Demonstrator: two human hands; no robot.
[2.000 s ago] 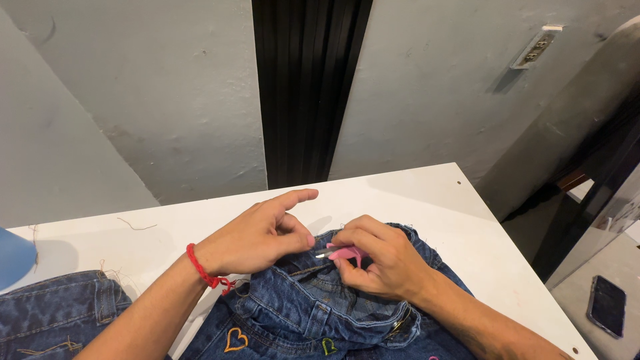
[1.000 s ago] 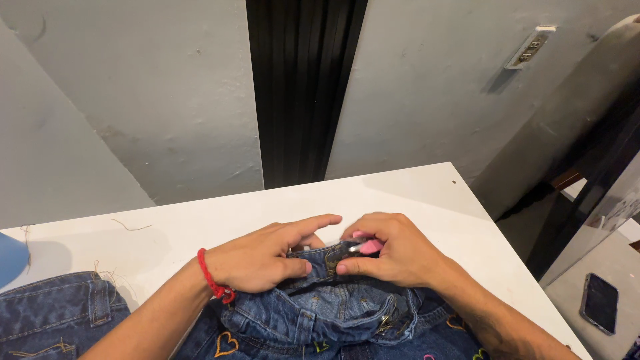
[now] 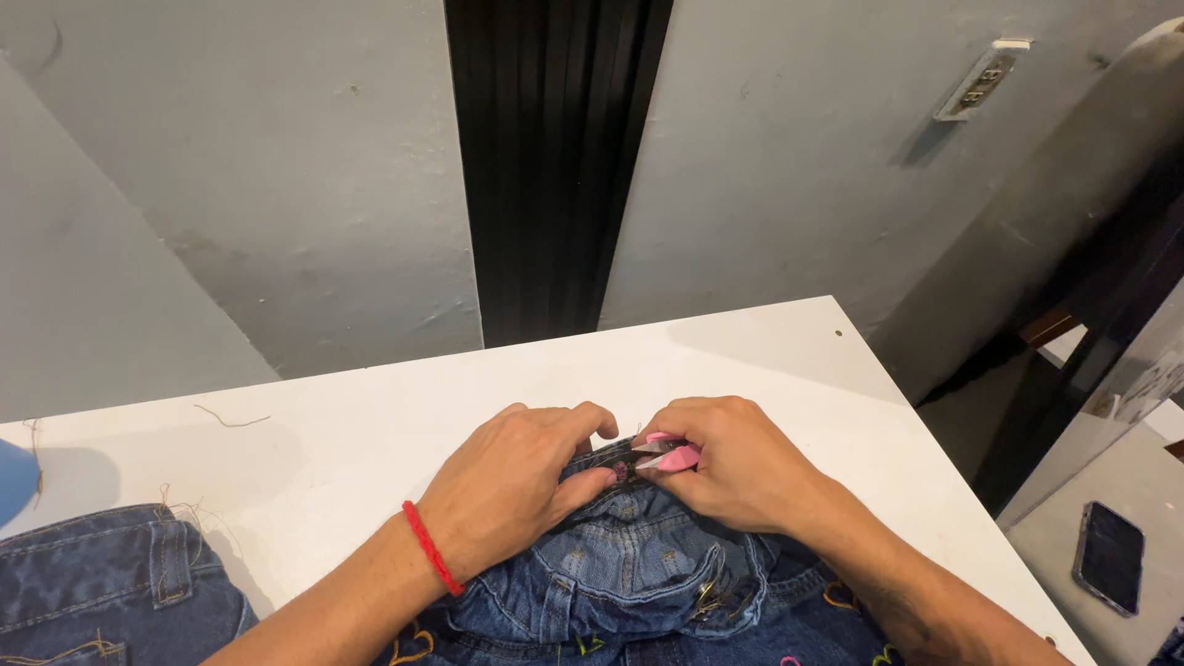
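Blue jeans with colored stitched hearts lie at the near side of the white table, waistband uppermost. My left hand, with a red braided bracelet at the wrist, pinches the far part of the waistband between thumb and fingers. In my right hand is a pair of small thread snips with pink handles; their short blades stand apart and point left at the waistband, close to my left thumb. The right fingers are also against the denim.
A second pair of jeans with loose threads lies at the left, near a blue object at the edge of view. A loose thread is on the white table. A phone rests on a lower surface at right. Walls stand behind.
The snips' blades, hardly visible one second ago, now show against the waistband. My left fingers, stretched out over the waistband before, are now more curled.
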